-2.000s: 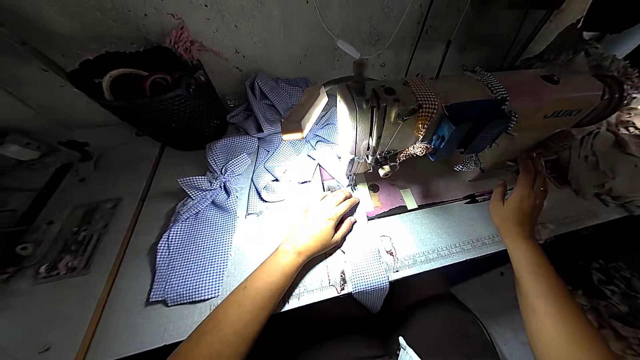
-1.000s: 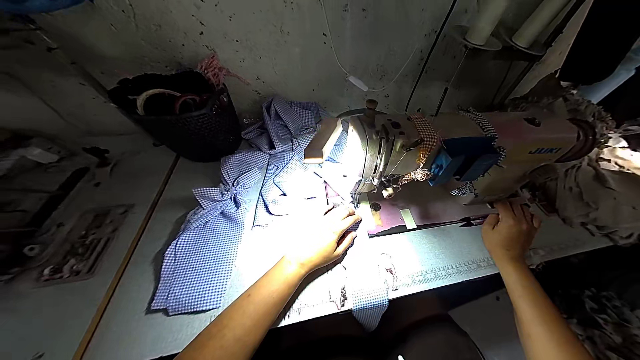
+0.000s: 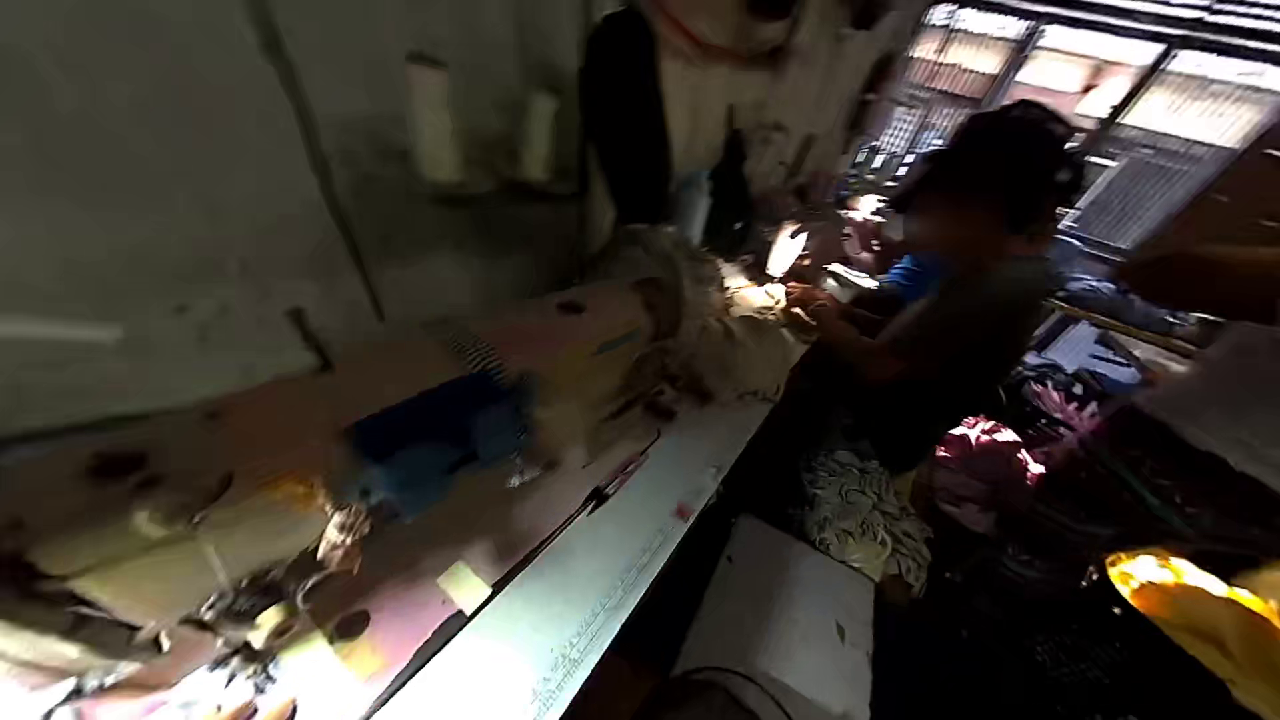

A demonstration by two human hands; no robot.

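Note:
The sewing machine [image 3: 400, 400] fills the left side, blurred, with a blue piece [image 3: 430, 435] tied on its arm by checked cloth strips. Its needle area [image 3: 250, 640] is brightly lit at the bottom left. Small skin-toned patches at the bottom edge there may be fingertips of my left hand, but blur and glare hide what they touch. My right hand cannot be made out. The blue-and-white checked cloth is not recognizable in this view. A pale work table [image 3: 600, 560] with a printed ruler runs along the machine's front.
A co-worker [image 3: 960, 270] sits beyond the machine, hands at lit beige cloth [image 3: 755, 300]. Beige fabric [image 3: 700, 340] is heaped at the machine's far end. Cloth bundles [image 3: 980, 470], a white board [image 3: 790, 610] and yellow fabric [image 3: 1200, 620] lie right of the table. Thread cones [image 3: 435, 120] stand behind.
The view has swung far to the right, bringing in the co-worker and the room. My right hand, earlier beside the machine's base, is no longer seen there.

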